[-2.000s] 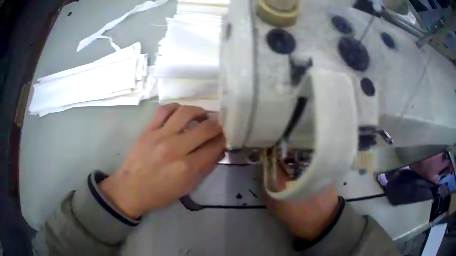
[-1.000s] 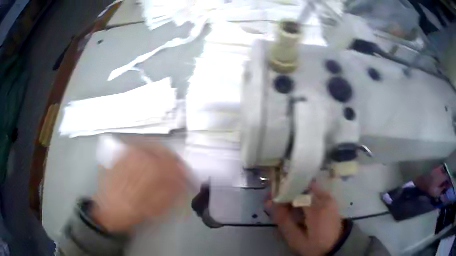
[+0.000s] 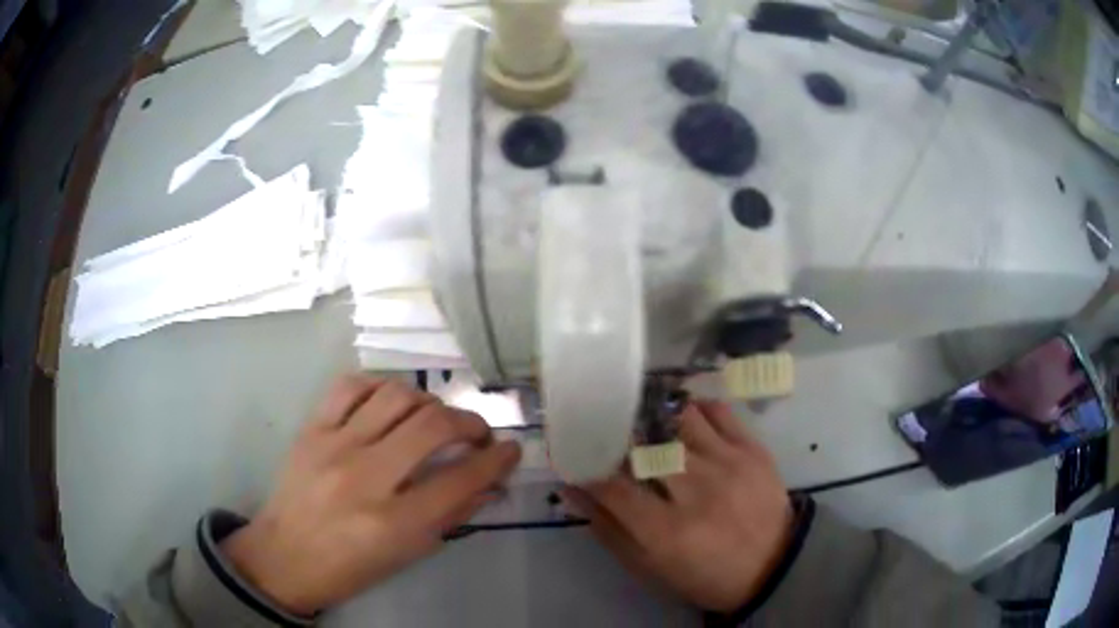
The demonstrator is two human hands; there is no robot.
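The off-white sewing machine head fills the upper middle. Its curved guard hides the needle area. My left hand lies on the bed left of the guard, fingers bent, fingertips low near the needle plate. My right hand is just right of the guard, its fingers bent and partly hidden under the machine parts. A small pale piece seems to lie between the hands, but I cannot tell if either hand grips it. White strips lie in a stack at left and a larger pile behind the bed.
A narrow white ribbon lies behind the left stack. More white pieces are at the back left. A dark smartphone lies at right. A cream ribbed block sits above my right hand. The table's brown edge runs along the left.
The view has shifted. My left hand, blurred with a white piece at its fingers a second ago, has come back to the bed beside the guard. My right hand stays by the guard.
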